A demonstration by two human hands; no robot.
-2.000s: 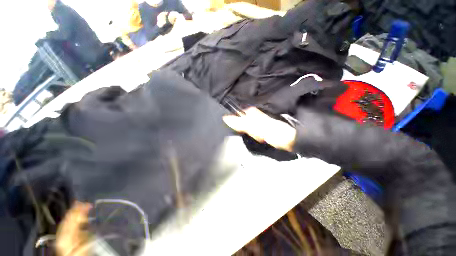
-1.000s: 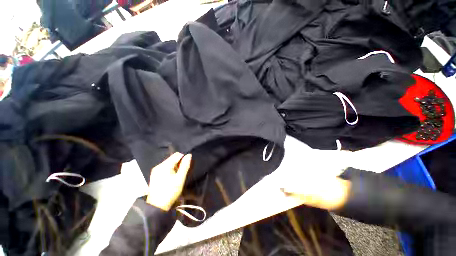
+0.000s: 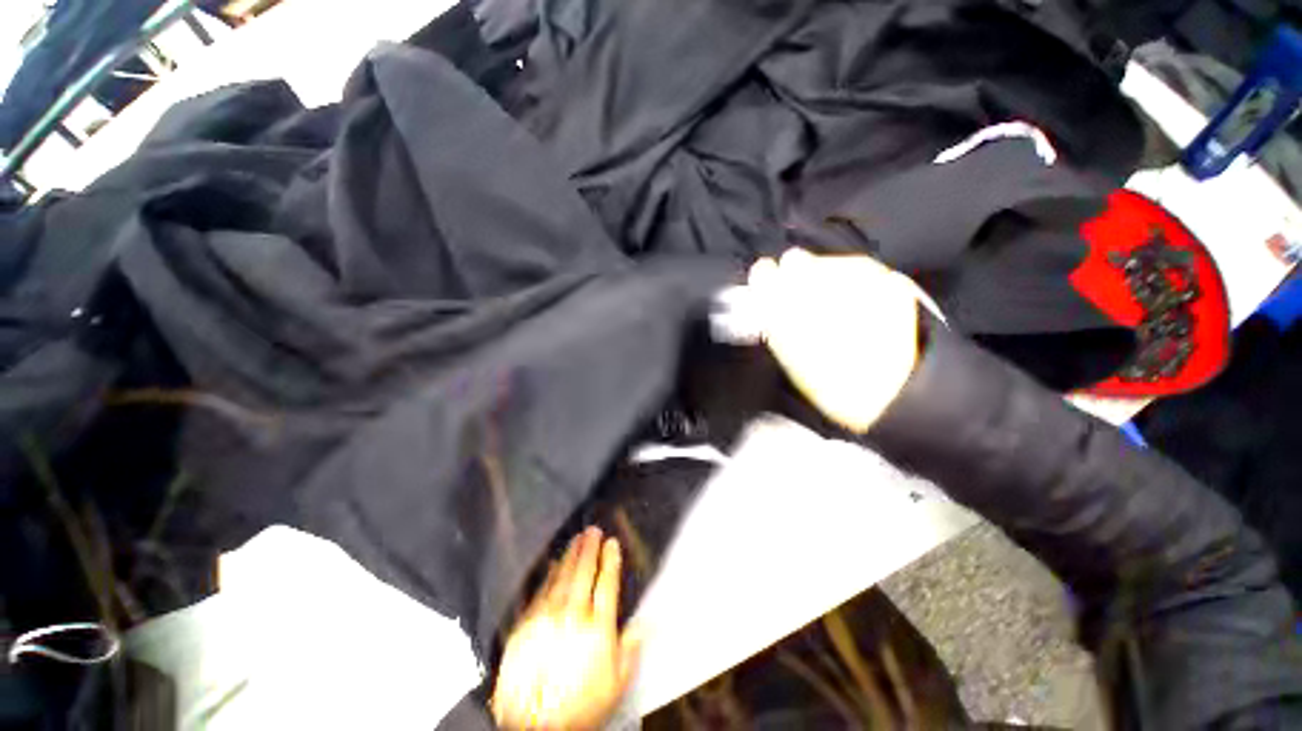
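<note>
A black garment (image 3: 528,386) lies in front of me over the white table (image 3: 785,528). My right hand (image 3: 843,331) is at the garment's right end, fingers bent together on its edge; blur hides exactly what is pinched. My left hand (image 3: 568,643) lies fairly flat near the table's front edge, fingers extended against the dark cloth, gripping nothing visible. A white cord (image 3: 678,453) shows on the black cloth between the hands. Another white cord loop (image 3: 64,643) lies at the far left.
More black garments (image 3: 914,86) are heaped behind and to the left. A red dish (image 3: 1211,307) with small dark pieces stands at the right. A blue holder (image 3: 1257,103) stands behind it. Speckled floor (image 3: 985,614) shows below the table's front edge.
My right hand has moved up and back from the front edge onto the garment's right end. My left hand has shifted right and down and opened flatter. The garment's opening has been pulled over.
</note>
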